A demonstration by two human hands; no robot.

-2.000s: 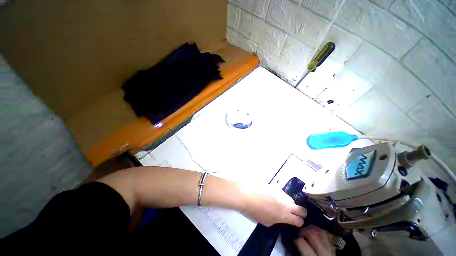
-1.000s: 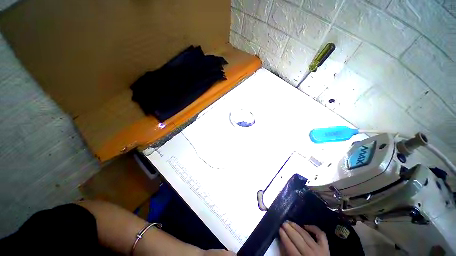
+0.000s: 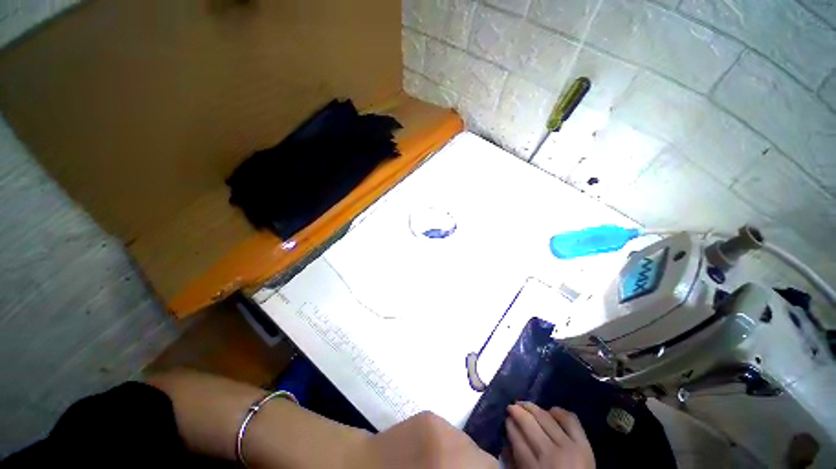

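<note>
A dark band piece (image 3: 513, 376) lies flat on the white table, its upper end by the needle area of the sewing machine (image 3: 655, 293). It overlaps a larger black garment panel (image 3: 587, 389) on its right. My right hand (image 3: 547, 438) lies on the cloth, fingers together, pressing it down. My left hand (image 3: 431, 446) is at the bottom edge beside the lower end of the band, partly cut off; its fingertips are hidden, so its grip cannot be told.
A stack of black cut pieces (image 3: 312, 169) lies on the orange-edged ledge (image 3: 206, 293). A small round dish (image 3: 433, 223) and a thread (image 3: 353, 293) lie on the white table (image 3: 431, 302). A blue lamp (image 3: 594, 241) is beside the head. A screwdriver (image 3: 568, 103) stands against the wall.
The band now lies flat and extended. My left hand left the needle area, went down to the bottom edge, then came back up and right to the band. My right hand has come up onto the cloth.
</note>
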